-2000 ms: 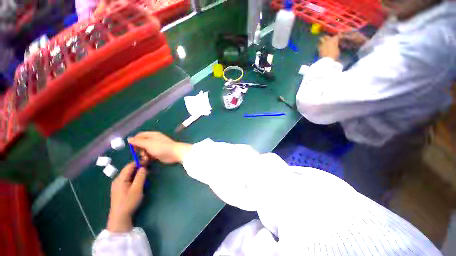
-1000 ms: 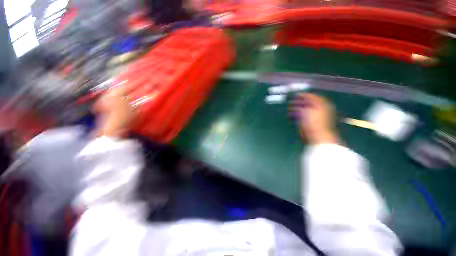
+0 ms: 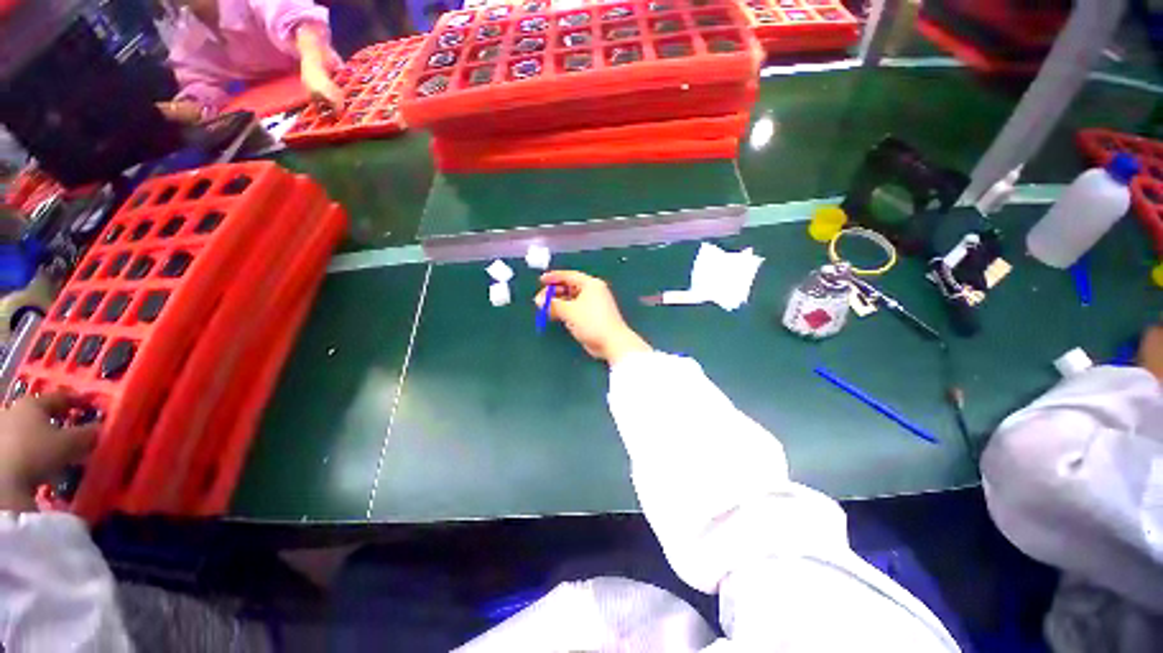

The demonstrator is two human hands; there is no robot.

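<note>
My right hand is closed on a blue stick over the green bench, just right of the white blocks. My left hand is at the near left corner of a stack of red trays, cut off by the picture's left edge. Its fingertips are at a pocket with a dark unit. Whether they grip the unit cannot be told. Dark units sit in other pockets of the top tray.
A second red tray stack stands behind the divider strip. On the right lie a white wipe, solvent bottle, yellowish ring, loose blue stick and squeeze bottle. A neighbour's sleeve is at the right.
My left hand has moved from beside my right hand to the left tray stack. My right hand keeps the blue stick near the white blocks. The view has turned left.
</note>
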